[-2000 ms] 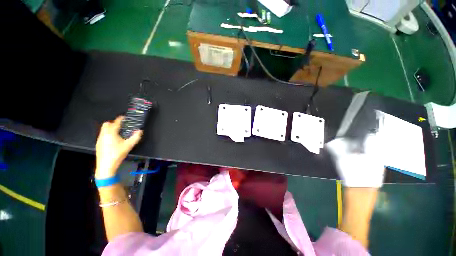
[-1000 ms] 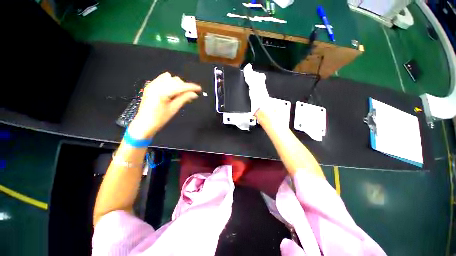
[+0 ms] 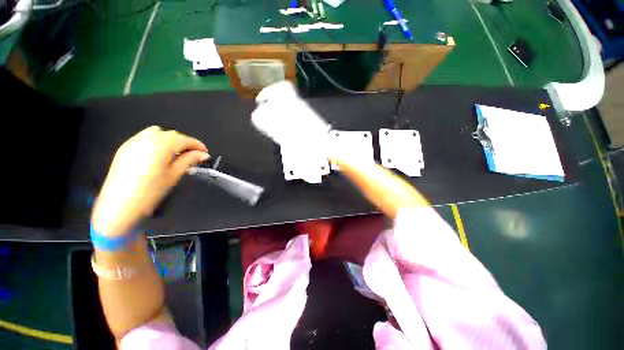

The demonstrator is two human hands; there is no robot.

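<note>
My bare left hand (image 3: 147,174), with a light blue wristband, is over the left part of the black bench. Its fingertips pinch the near end of a blurred grey flat thing (image 3: 232,184), seen edge-on and possibly a box unit. My right hand (image 3: 291,116), in a white glove and blurred, is over the bench's far side, by the upper part of the left white box (image 3: 304,165). Whether it holds anything cannot be told. A middle white box (image 3: 354,143) is partly behind my right forearm. A right white box (image 3: 401,149) lies beside it. The remote control is not clearly visible.
A clipboard with paper (image 3: 523,143) lies at the bench's right. Beyond is a green-topped wooden table (image 3: 335,51) with a blue marker (image 3: 398,18) and hanging black cords. A dark bulk (image 3: 37,157) stands at the left. A black bin (image 3: 219,273) is below the front edge.
The dark flat unit that stood at my right hand no longer shows there; a grey flat thing is now at my left fingertips. My right hand has moved left. The whole view has shifted.
</note>
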